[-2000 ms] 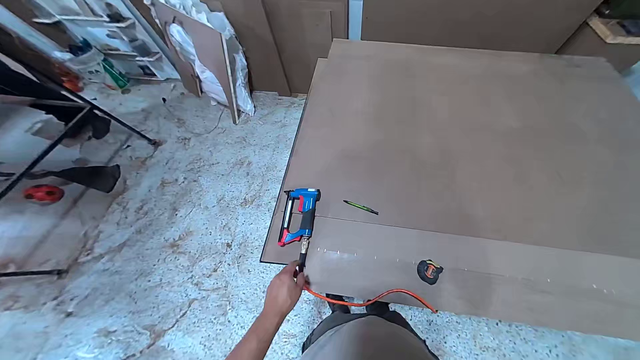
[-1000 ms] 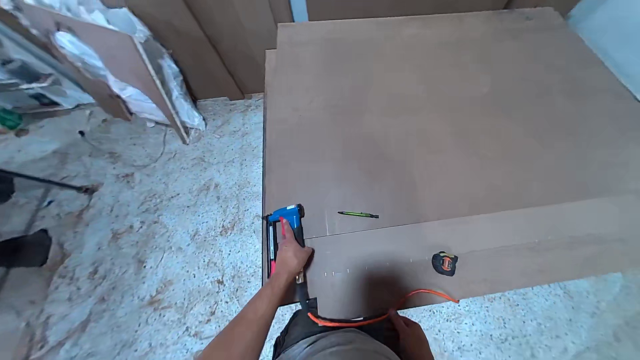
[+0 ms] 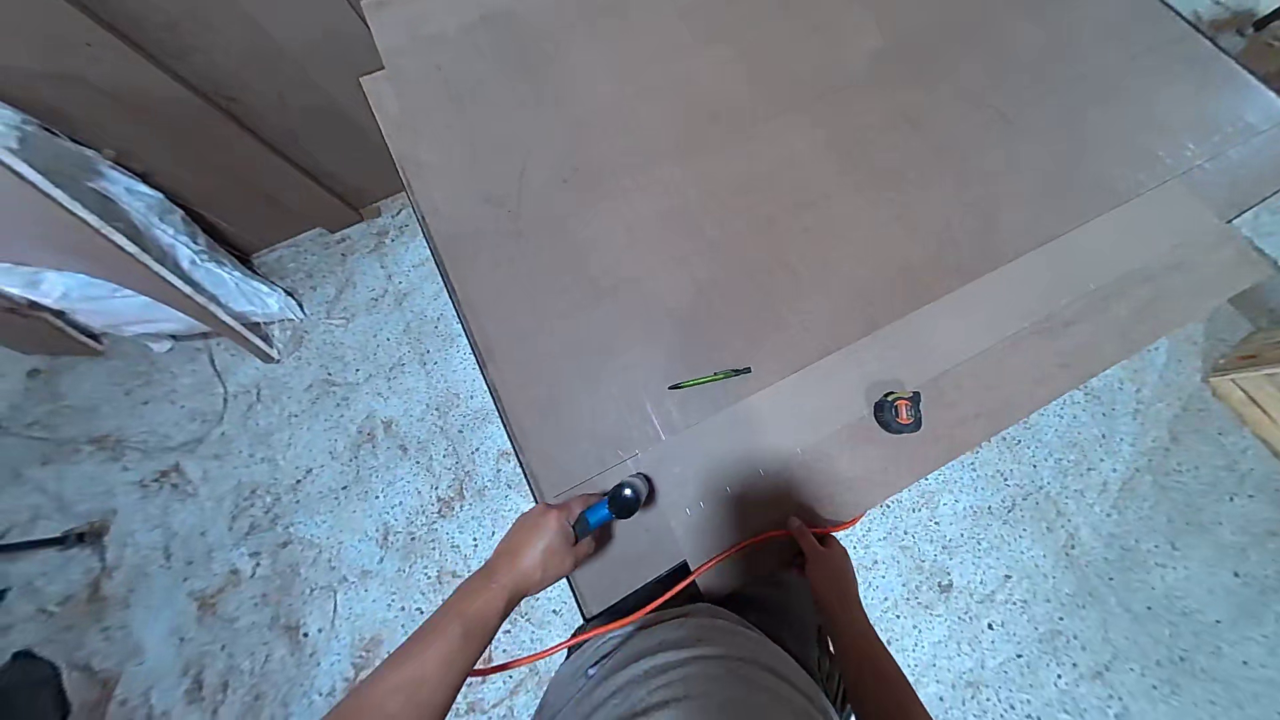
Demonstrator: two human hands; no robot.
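A blue pneumatic stapler (image 3: 608, 506) is gripped in my left hand (image 3: 545, 545), its black round end over the near left corner of the brown board (image 3: 640, 250). The hand hides most of its handle. My right hand (image 3: 825, 565) holds the orange air hose (image 3: 745, 547) at the board's near edge, and the hose crosses in front of my body. A green pen (image 3: 710, 379) lies on the board beside a seam. Right of it rests a black and orange tape measure (image 3: 898, 412). Several short staple marks show near the stapler.
Plastic-wrapped panels (image 3: 150, 230) lean at the left beside tall brown boards (image 3: 250, 110). The speckled floor (image 3: 380, 450) surrounds the work board and carries a thin cable at left. A wooden piece (image 3: 1250, 385) stands at the right edge.
The stapler lay on the board's left edge two seconds ago; my left hand has taken hold of it and turned it. My right hand has come to the hose. The view has shifted.
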